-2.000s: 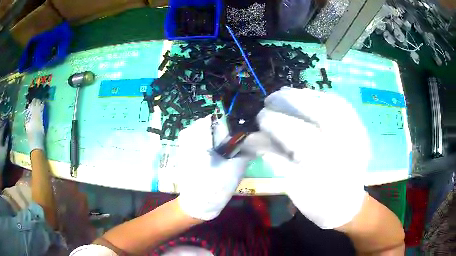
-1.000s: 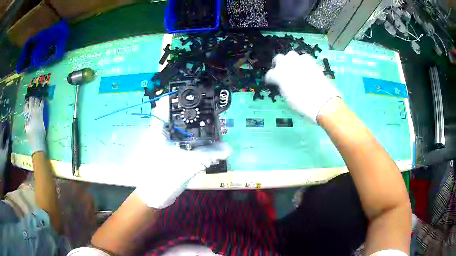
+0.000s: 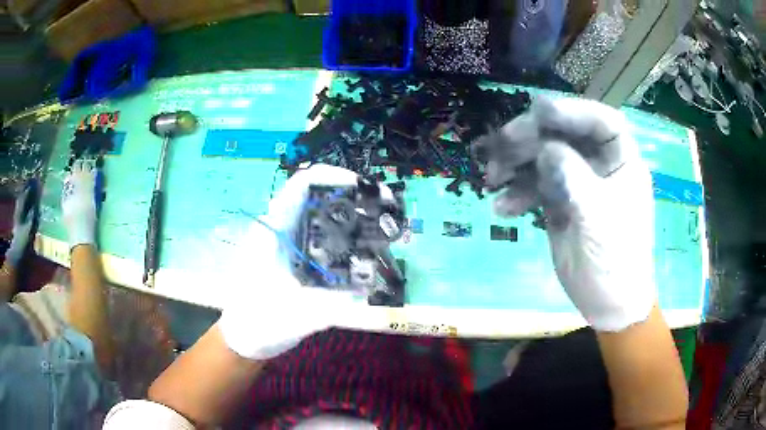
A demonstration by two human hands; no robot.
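My left hand (image 3: 273,269), in a white glove, holds a black housing unit (image 3: 340,227) above the mat, left of centre. The unit is motion-blurred, with round gear-like parts facing up and a thin blue strand (image 3: 290,239) at its left side. My right hand (image 3: 579,185), in a white glove with greyish fingertips, is raised at the right end of the heap of small black brackets (image 3: 403,126). Its fingers are bent close together. Dark shapes show by the fingertips, but blur hides whether a bracket is held or lies behind.
A mallet (image 3: 157,201) lies at left. A neighbouring person's gloved hand (image 3: 80,206) is by black and orange-red parts (image 3: 94,138). Blue bins (image 3: 369,65) stand behind, beside silvery small parts (image 3: 456,46). A grey post (image 3: 642,50) and white corded parts (image 3: 697,71) are at back right.
My right hand has moved right and nearer the camera from over the heap. My left hand still holds the unit, now tilted and blurred. The whole view has shifted slightly.
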